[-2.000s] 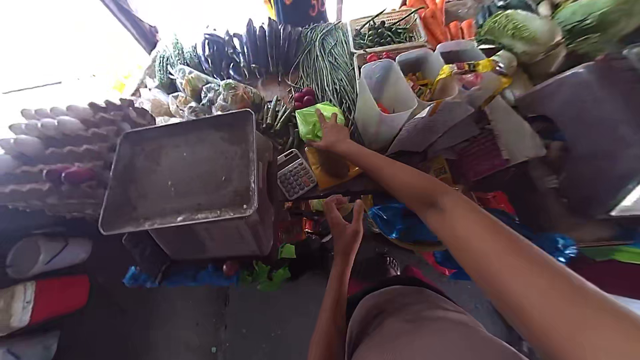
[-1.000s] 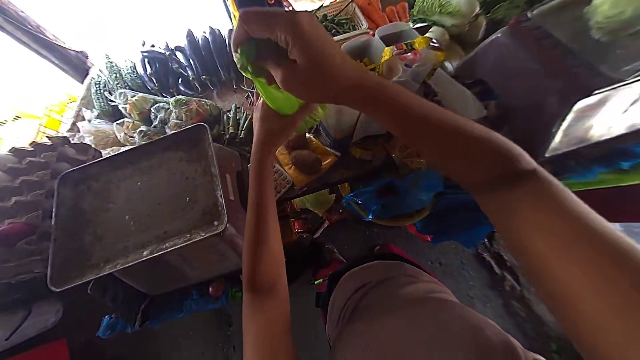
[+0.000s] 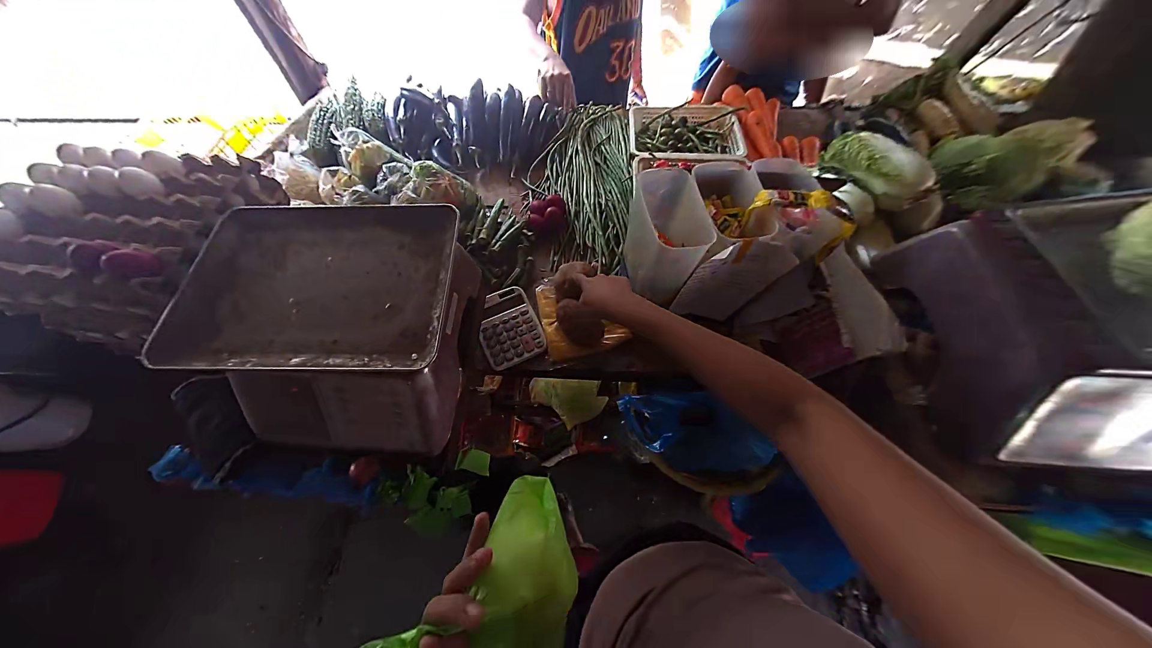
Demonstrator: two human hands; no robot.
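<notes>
My left hand [image 3: 459, 594], low in the view, holds a green plastic bag [image 3: 529, 562] that stands puffed open. My right hand [image 3: 598, 292] reaches to the counter, its fingers on a brown round root vegetable or tuber [image 3: 569, 281]. Another brown one [image 3: 580, 322] lies just below the fingers on a yellow plastic packet [image 3: 558, 337]. A grey calculator [image 3: 510, 335] lies left of the packet. Whether the bag holds anything cannot be seen.
A metal tray [image 3: 306, 288] tops a bin at left, beside stacked egg trays [image 3: 117, 243]. Eggplants [image 3: 490, 121], long beans [image 3: 594, 175], white plastic containers [image 3: 666, 225], carrots [image 3: 760, 121] and cabbages [image 3: 877, 166] line the counter. People stand beyond. A blue bag [image 3: 688, 427] hangs below the counter.
Both hands were raised together at the green bag; now my left hand has it low, and my right hand has come down to the brown items on the packet.
</notes>
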